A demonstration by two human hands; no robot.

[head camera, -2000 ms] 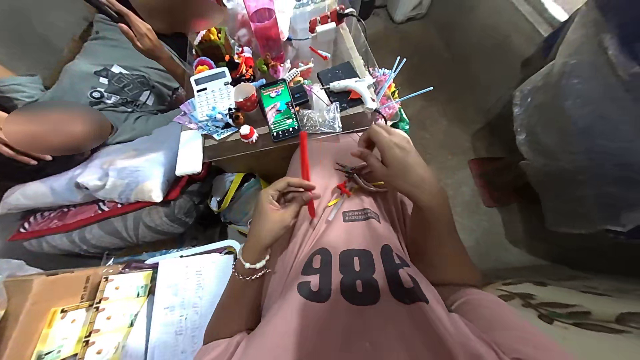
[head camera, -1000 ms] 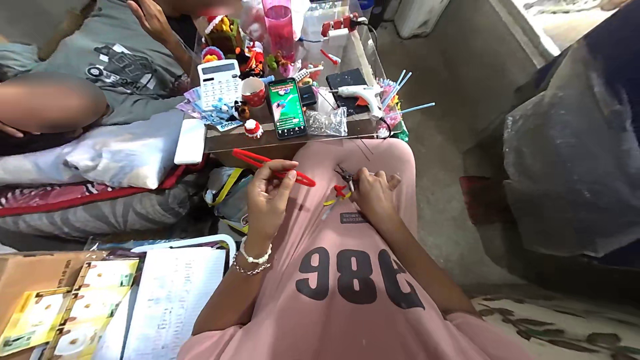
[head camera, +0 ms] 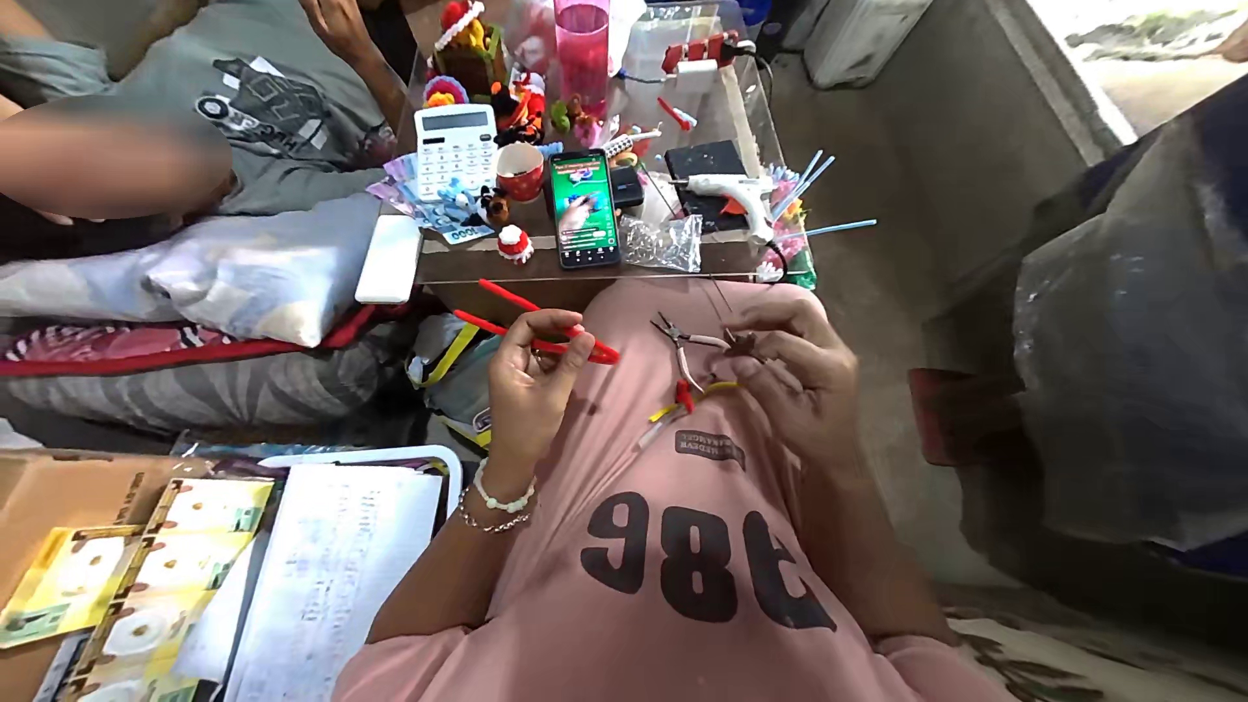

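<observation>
My left hand [head camera: 541, 375] pinches a red pipe cleaner [head camera: 507, 292] bent double, its bend pointing right and its two ends spread to the left. My right hand [head camera: 795, 366] has its fingers closed around a small dark thing [head camera: 743, 341], too hidden to name, with thin dark wires rising near the fingertips. Pliers [head camera: 676, 336] with pale handles lie on my lap between the hands. Just below them, a small red piece [head camera: 684, 396] and a yellow strip [head camera: 661, 413] rest on the pink shirt.
Ahead stands a small table [head camera: 717, 258] with a phone [head camera: 583, 210], a calculator [head camera: 456, 146], a white glue gun [head camera: 736, 195] and a clear plastic bag [head camera: 663, 242]. Another person [head camera: 273, 107] sits at the left. A papers-filled tray [head camera: 450, 473] lies lower left.
The red pipe cleaner, nearly straight two seconds ago, now shows two spread arms. My right hand has moved off the pliers' handles, where it was a second ago.
</observation>
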